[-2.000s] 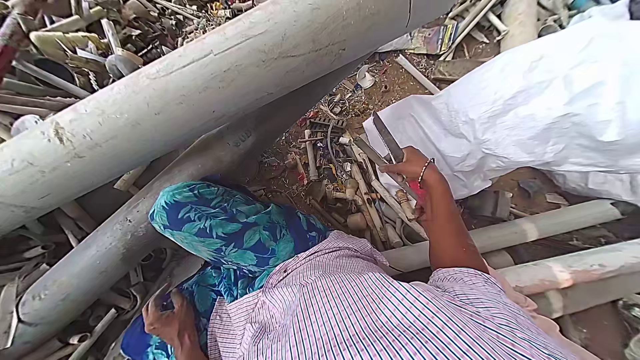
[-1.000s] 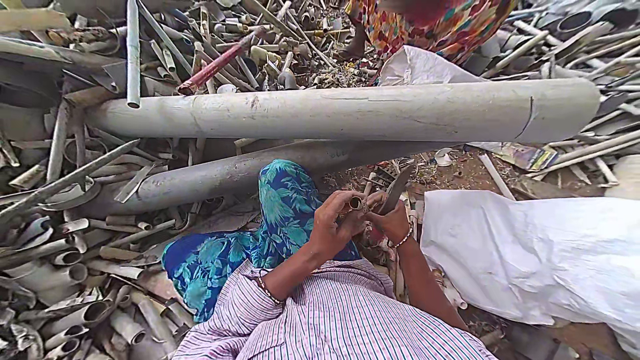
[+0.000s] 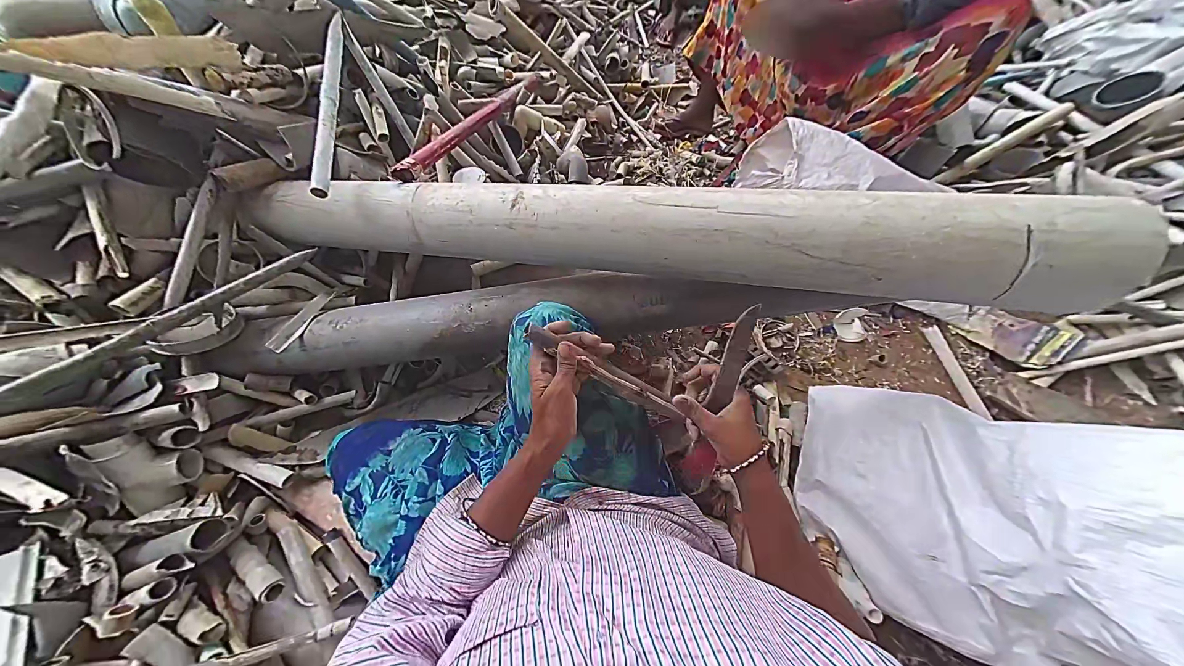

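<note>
My left hand (image 3: 559, 388), above my knee in blue floral cloth, grips the far end of a thin split pipe piece (image 3: 629, 384). The near end of that piece reaches my right hand (image 3: 726, 421), whose thumb lies against it. A curved, dark metal blade (image 3: 735, 356) rises from my right hand; its handle is hidden by the fingers. Both hands are apart, with the pipe piece slanting between them. Beyond them a large grey plastic pipe (image 3: 647, 227) lies crosswise over a darker grey pipe (image 3: 416, 324).
Heaps of broken pipe pieces (image 3: 176, 536) cover the left side and the back. At the right lies a white woven sack (image 3: 999, 509). A person in patterned cloth (image 3: 842, 83) is beyond the large pipe. A red pipe (image 3: 462, 129) slants at the back.
My left hand was low at the left, then met my right hand over a short tubular piece; now a longer split piece spans them. The view has turned strongly since the first frame.
</note>
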